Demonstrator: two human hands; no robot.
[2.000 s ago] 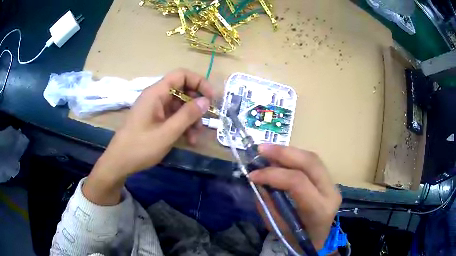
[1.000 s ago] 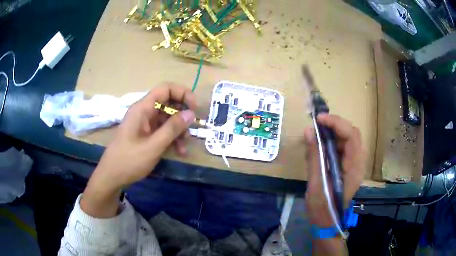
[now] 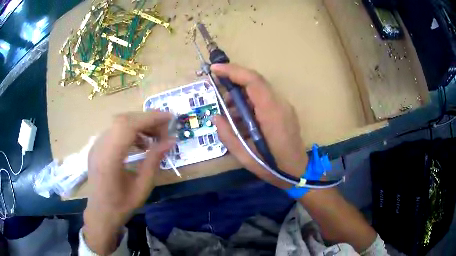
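Note:
The white socket housing (image 3: 192, 154) lies open side up on the cardboard, with a green circuit board (image 3: 204, 119) inside. My left hand (image 3: 125, 157) is blurred at the housing's left side, its fingers over that edge. Something small and greyish shows at the fingertips; I cannot tell if it is held. My right hand (image 3: 265, 112) is closed around the soldering iron (image 3: 245, 107), its fingertips by the housing's right edge. The iron's tip points away from me, above the cardboard beyond the housing. A thin white feed tube (image 3: 231, 120) runs along the iron.
A pile of brass strips with green wires (image 3: 112, 55) lies at the upper left. A clear plastic bag (image 3: 62, 175) is left of my left hand. A white plug block (image 3: 27, 135) with a cable is at far left. A cardboard tray (image 3: 380, 65) holding a black holder (image 3: 384, 20) is at right.
The view has shifted, so the brass pile and housing appear further left. My right hand has come in to the housing's right edge with the iron. The brass strip seen at my left fingers no longer shows.

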